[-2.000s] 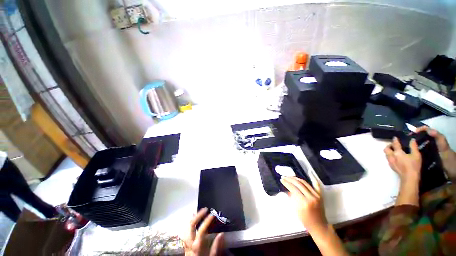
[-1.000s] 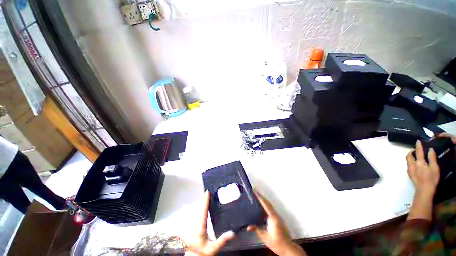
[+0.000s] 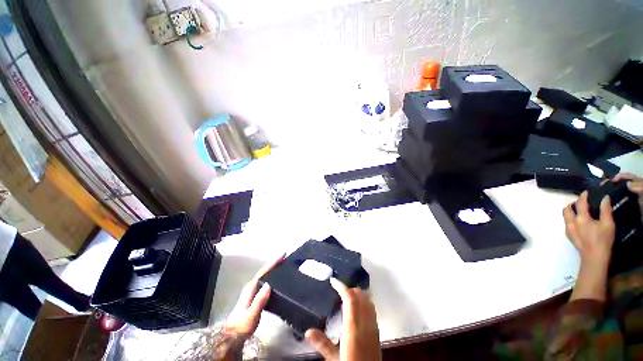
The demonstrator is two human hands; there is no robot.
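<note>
A black box (image 3: 299,292) with a rounded white item (image 3: 315,269) on its upper face is held between my two hands at the near middle of the table. It is turned diagonally, and another black piece (image 3: 356,264) shows behind and under its far right side. My left hand (image 3: 247,310) grips its left side. My right hand (image 3: 352,321) is at its near right side, a finger close to the white item and the thumb low at the near edge. The box's underside is hidden.
A ribbed stack of black trays (image 3: 158,271) stands left. A silvery heap (image 3: 349,197) lies on a black piece at mid-table. Stacked black boxes (image 3: 486,106) and a single box (image 3: 479,225) stand right. Another person's hand (image 3: 591,229) holds a black box. A kettle (image 3: 224,143) stands near the wall.
The small box with the white item has moved from the right into my hands, over the flat black box's place. It has since turned diagonally, exposing a black piece behind it.
</note>
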